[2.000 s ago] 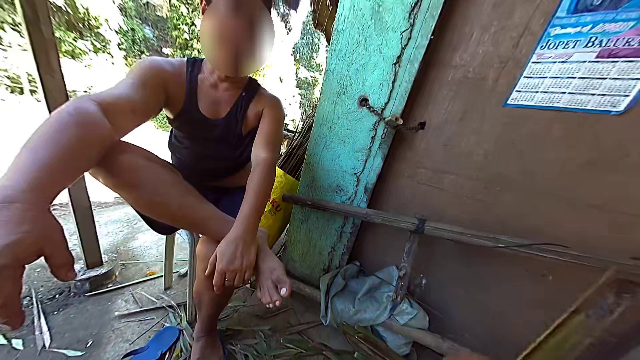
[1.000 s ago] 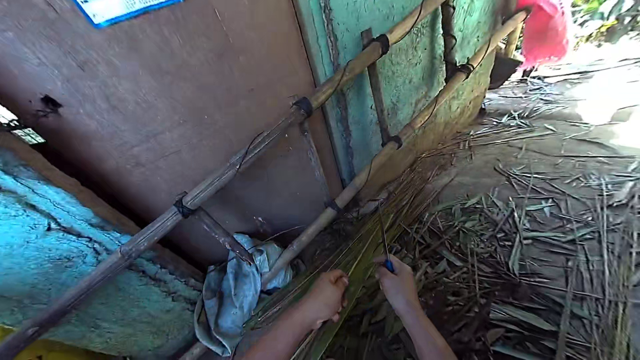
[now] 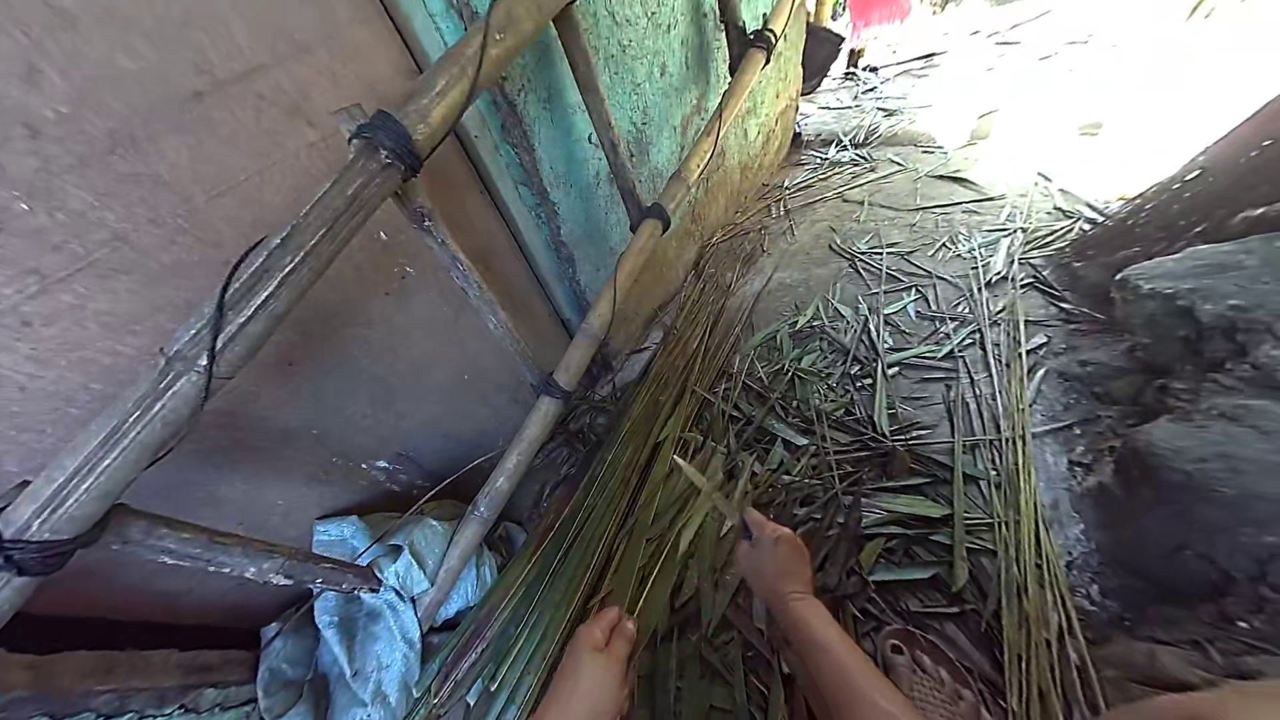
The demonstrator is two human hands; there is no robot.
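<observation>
My right hand [image 3: 775, 562] is closed around the dark handle of a knife, whose blade [image 3: 708, 492] points up and left over the leaves. My left hand [image 3: 597, 655], at the bottom, has its fingers curled at the edge of a pile of long green palm leaves [image 3: 545, 610]; whether it grips a leaf strip is hard to tell. The long leaves run diagonally along the foot of the wall. Cut leaf pieces [image 3: 800, 430] lie scattered right of the pile. A bundle of thin stripped leaf ribs [image 3: 1018, 520] lies farther right on the ground.
A bamboo ladder [image 3: 280, 270] with black bindings leans on its side along the brown board and the green wall [image 3: 640, 90]. A grey-blue sack [image 3: 365, 640] lies crumpled at lower left. Large rocks [image 3: 1210, 470] border the right side. A brown sandal [image 3: 925, 670] shows at the bottom.
The view has swung away from the seated person to the ladder and leaves. One second ago my right hand held the knife with its blade upright; now the blade tilts left.
</observation>
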